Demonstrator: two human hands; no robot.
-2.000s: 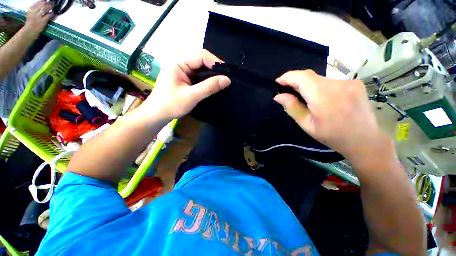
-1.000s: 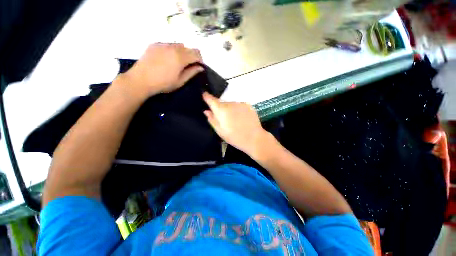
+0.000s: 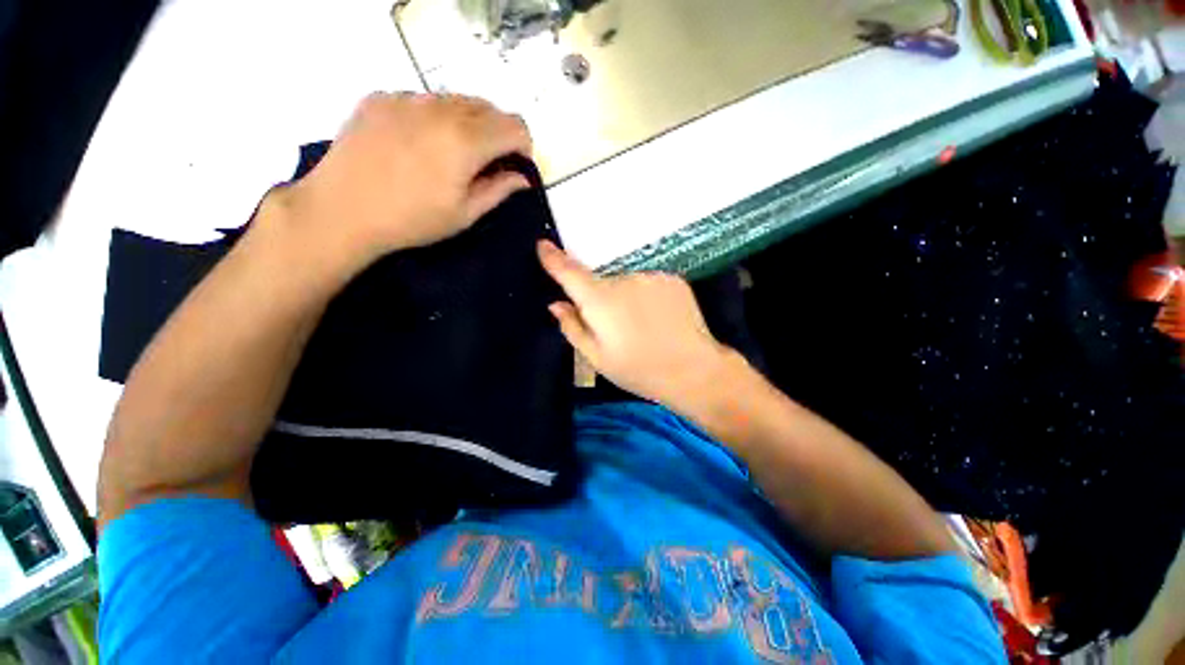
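Observation:
A black fabric panel [image 3: 416, 325] lies partly on the white table and partly over the lap. A thin pale line [image 3: 416, 438] runs across its lower part. My left hand [image 3: 422, 169] is on top of the panel and pinches its folded right edge, with the thumb below the bent fingers. My right hand [image 3: 637, 325] is at the same edge, just below, with a fingertip touching the cloth; its thumb is near the edge. Whether it grips a layer is hard to tell. The presser foot area [image 3: 526, 16] is above, apart from the cloth.
A beige machine bed plate [image 3: 676, 65] is at the top. Purple-handled snips [image 3: 925, 44] and a yellow-green ring [image 3: 1008, 29] lie at upper right. Black fabric [image 3: 962, 325] hangs off the green table edge [image 3: 832, 188] at right. A small green tray [image 3: 26, 526] is at far left.
The view has swung from the basket side toward the machine bed. Both hands moved from the open panel to its folded edge. Since one second ago, the pale line has become more curved.

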